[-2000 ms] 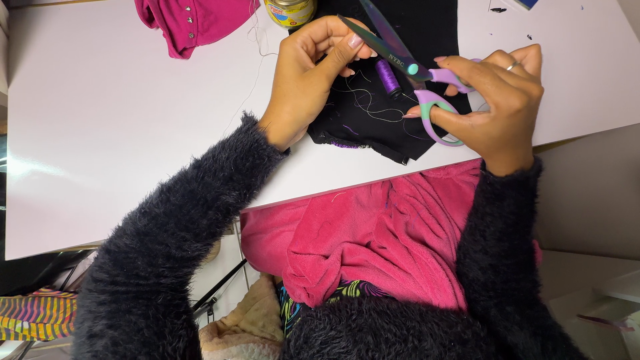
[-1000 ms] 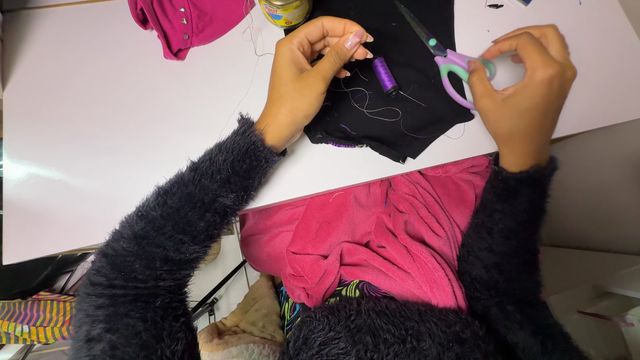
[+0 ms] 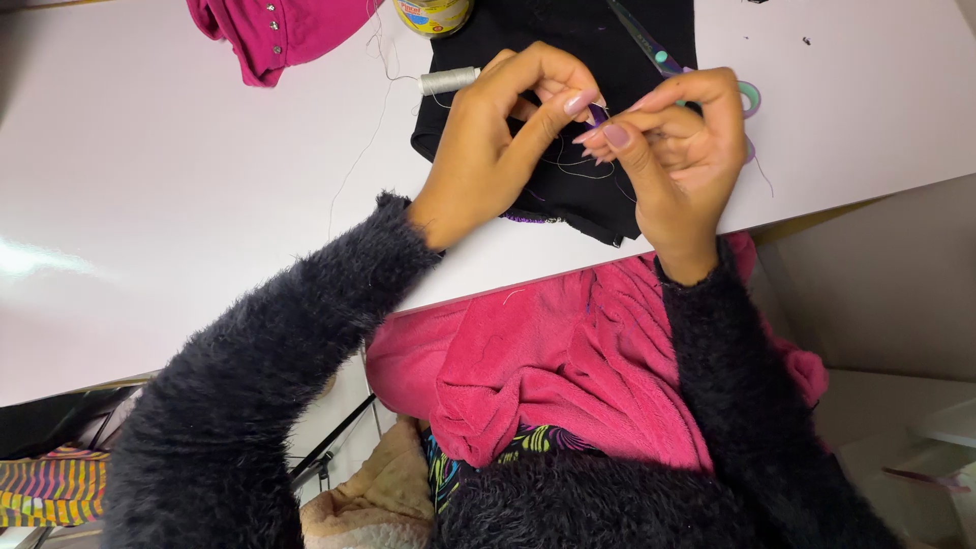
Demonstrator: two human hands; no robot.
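Note:
My left hand [image 3: 507,133] is raised over a black cloth [image 3: 587,202], its thumb and index finger pinched at a tiny thing, perhaps a needle or thread end, too small to tell. Close by on the right is my right hand [image 3: 682,145], palm up, thumb against the fingers; what lies between them cannot be made out. A purple thread spool [image 3: 597,114] shows partly between the hands. Behind my right hand, scissors [image 3: 662,57] with lilac and green handles lie partly hidden. A grey thread spool [image 3: 448,81] is beside my left hand. Loose thread curls over the cloth.
A yellow-labelled jar [image 3: 433,15] stands at the top. Left of it lies a magenta garment [image 3: 305,30] with snap buttons. A thread trails across the white table [image 3: 175,183]. A pink fleece cloth [image 3: 534,343] covers the lap below the table's edge.
The scissors, held in my right hand two seconds ago, have been let go and now rest on the cloth and table. My right hand has moved left, close to my left hand.

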